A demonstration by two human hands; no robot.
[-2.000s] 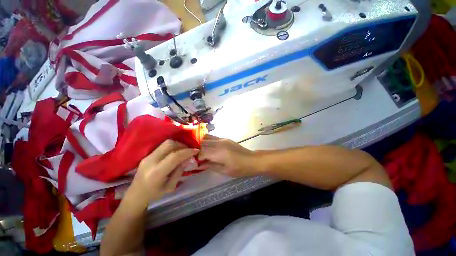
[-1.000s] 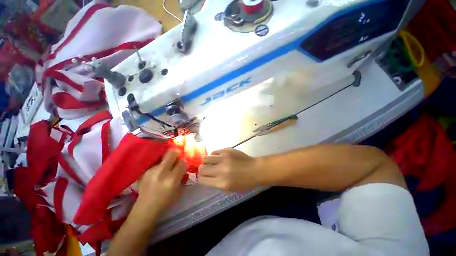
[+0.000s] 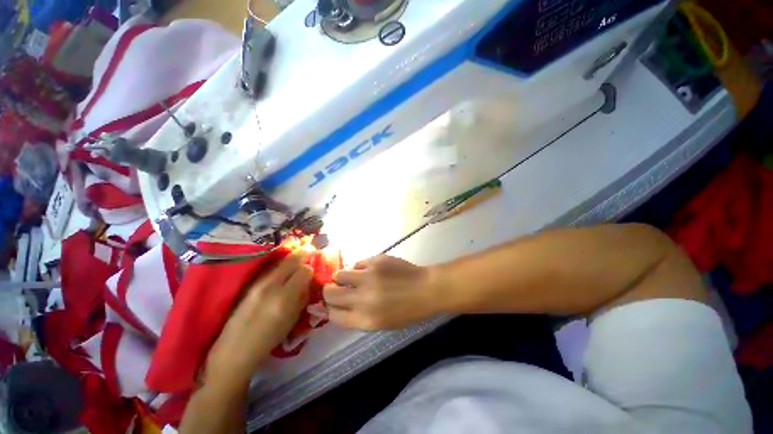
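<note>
A red fabric panel (image 3: 203,297) lies under and left of the brightly lit presser foot and needle (image 3: 298,241) of the white lockstitch sewing machine (image 3: 407,93). My left hand (image 3: 275,297) presses on the red panel just in front of the needle, fingers on the cloth. My right hand (image 3: 373,292) is right beside it, its fingertips closed on the red cloth's edge. A small piece of white and red cloth shows below and between the hands. The fingertips are partly lost in the glare.
Green and yellow thread snips (image 3: 466,202) lie on the machine bed right of the needle. White garment pieces with red binding (image 3: 144,76) are heaped left of and behind the machine. More red cloth (image 3: 733,229) lies at the right. The ruled table edge (image 3: 356,356) runs in front.
The view has shifted, so the machine appears farther left and larger. The red panel hangs more downward at the left, with a folded edge showing near the foot. Both hands stay at the cloth.
</note>
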